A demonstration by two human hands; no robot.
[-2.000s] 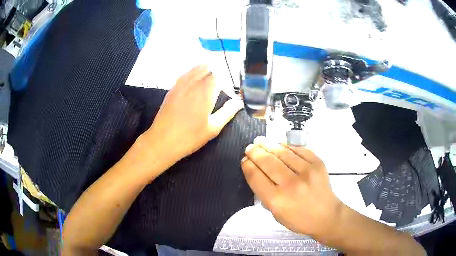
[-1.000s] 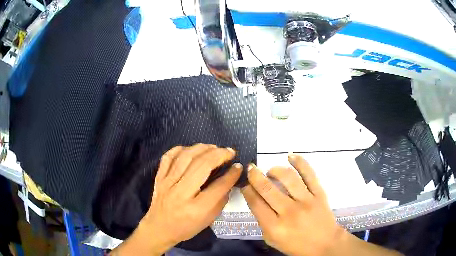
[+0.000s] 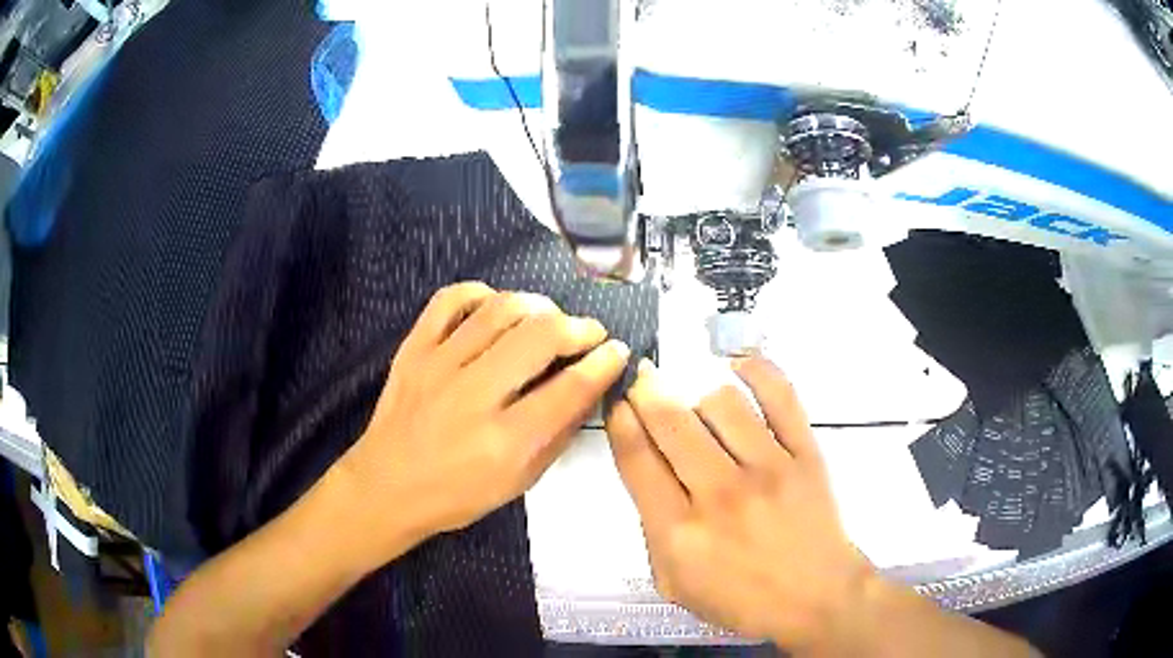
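A black garment panel with fine pale stripes (image 3: 425, 212) lies on the white machine table, its right edge just below the metal bar of the sewing machine (image 3: 594, 142). My left hand (image 3: 482, 399) lies on the panel, thumb and fingertips pinching its edge. My right hand (image 3: 733, 501) meets it at the same edge, fingertips on the cloth, the other fingers over the pale bed. The pinched bit of edge looks folded or bunched between both hands. The needle and presser foot are hard to make out behind the bar.
Tension dials with pale knobs (image 3: 736, 276) stand right of the bar. Black pieces (image 3: 984, 302) and fanned labels with pale print (image 3: 1029, 450) lie at the right, black strips (image 3: 1138, 450) beyond. A dark cloth heap (image 3: 116, 283) is at the left. A ruler-marked edge (image 3: 643, 623) runs along the front.
Two seconds ago my left hand was flat near the needle; it then moved down to the panel edge beside my right. Since one second ago both hands and the pinched edge are nearer the machine head.
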